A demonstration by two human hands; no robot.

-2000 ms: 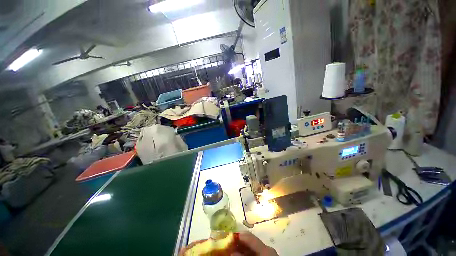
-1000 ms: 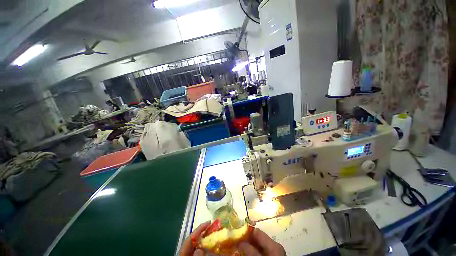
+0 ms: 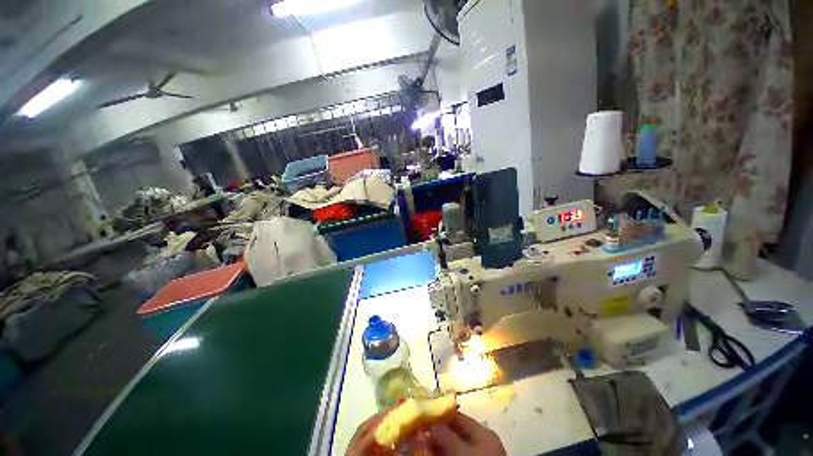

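A bitten yellow bread roll (image 3: 417, 417) in a shiny orange-red wrapper is held low at the bottom edge of the view. My right hand (image 3: 472, 436) grips it from the right, with fingers in front of it. My left hand (image 3: 361, 438) holds it from the left and is mostly cut off by the bottom edge. The clear drink bottle (image 3: 385, 356) with a blue cap stands upright on the white table just behind the bread, which hides its base.
The cream sewing machine (image 3: 570, 298) has its lamp lit over the needle plate (image 3: 521, 363). Dark cloth (image 3: 627, 414) lies at the table's front edge, black-handled scissors (image 3: 726, 347) to the right. A glossy green tabletop (image 3: 241, 365) adjoins on the left; a white thread cone (image 3: 603, 142) stands behind.
Two seconds ago the bread was lower and blurred with one hand clearly visible; now both hands show on it. Since one second ago it has shifted slightly right, and the view has tilted a little.
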